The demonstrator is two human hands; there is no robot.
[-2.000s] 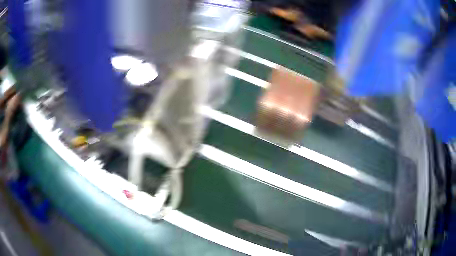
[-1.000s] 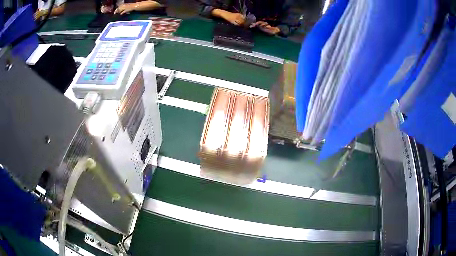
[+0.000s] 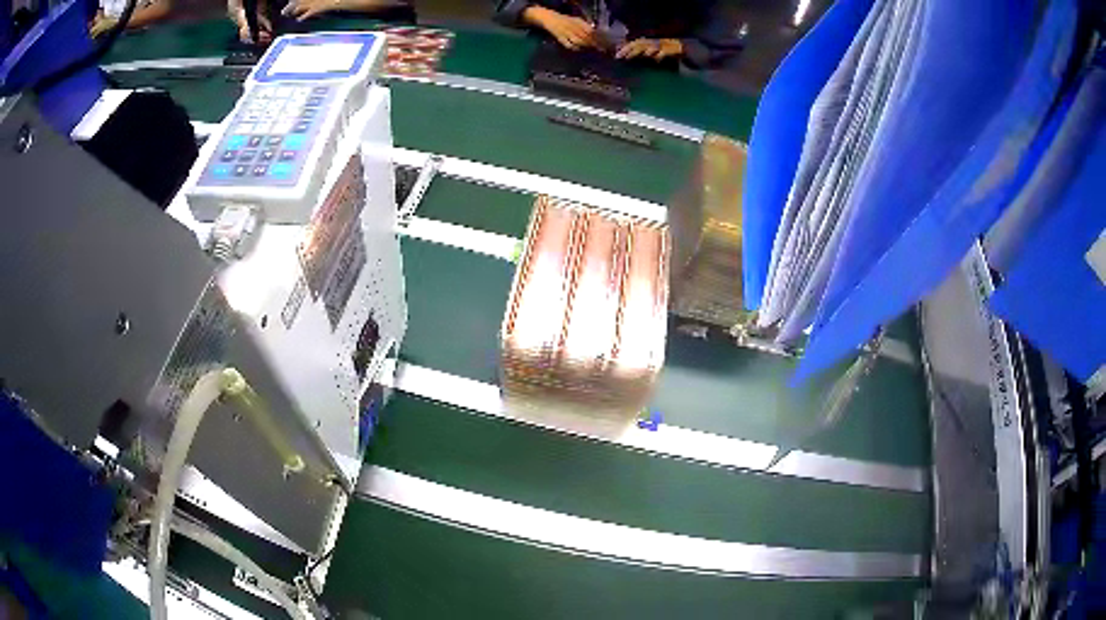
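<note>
Neither of my hands is in the picture. A thick copper-coloured stack (image 3: 588, 309), ribbed lengthwise, stands on the green line surface (image 3: 461, 315) near the middle. A second, duller stack (image 3: 710, 230) stands just behind and to its right, partly hidden by hanging blue folders (image 3: 922, 170). A bench machine (image 3: 352, 279) with a blue keypad panel (image 3: 269, 139) stands to the left of the copper stack.
Pale metal strips (image 3: 606, 539) run along the line. A grey panel (image 3: 109, 279) and pale hose (image 3: 182, 454) are at the left. A thin dark strip (image 3: 603, 131) lies beyond the stacks. Across the line, people's hands (image 3: 564, 29) are at a dark block (image 3: 580, 79).
The view has steadied from a blurred, tilted one. Since the previous frame, the machine and copper stack sit slightly further right and higher in the picture.
</note>
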